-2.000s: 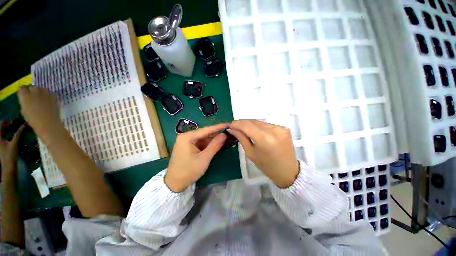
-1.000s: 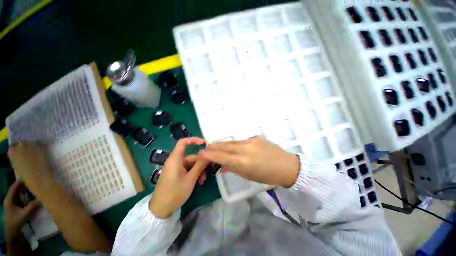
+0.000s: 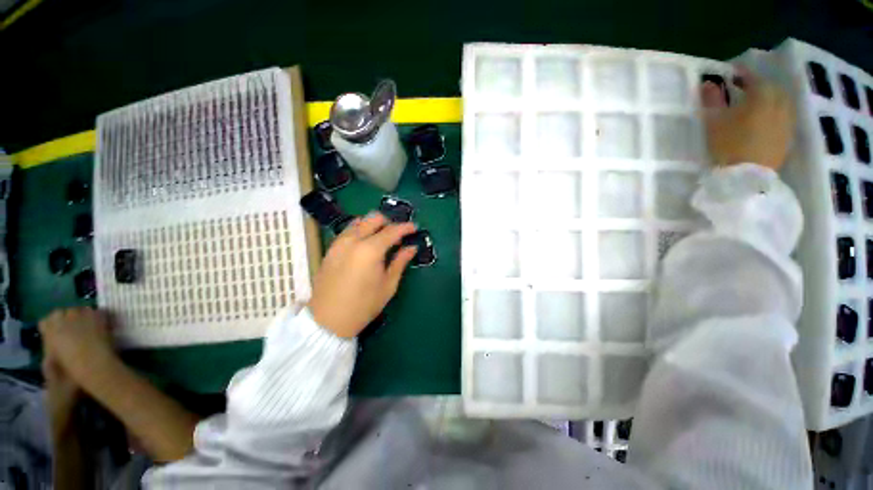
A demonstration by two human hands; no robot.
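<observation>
Black watch-type housings lie on the green mat around a white pump bottle (image 3: 381, 158). My left hand (image 3: 356, 278) has thumb and fingertips closed around the near edge of one black housing (image 3: 423, 249), low over the mat; its fingers partly hide that housing. My right hand (image 3: 751, 120) is at the far right corner of the white foam tray (image 3: 494, 258). Its fingertips hold another black housing (image 3: 716, 88) at the corner pocket. The other visible tray pockets are empty; my right hand and sleeve cover part of the right column.
A white sheet with tiny tan pieces and dark strips (image 3: 196, 212) lies at left, with a housing (image 3: 125, 266) on it. Another person's hands (image 3: 81, 345) are at lower left. A foam tray of housings (image 3: 814, 287) stands at right; another shows below the bench edge.
My hands have parted: the right moved far right to the tray corner with a housing, the left to the loose housings. The neighbour's arm has drawn back off the sheet. The view has shifted.
</observation>
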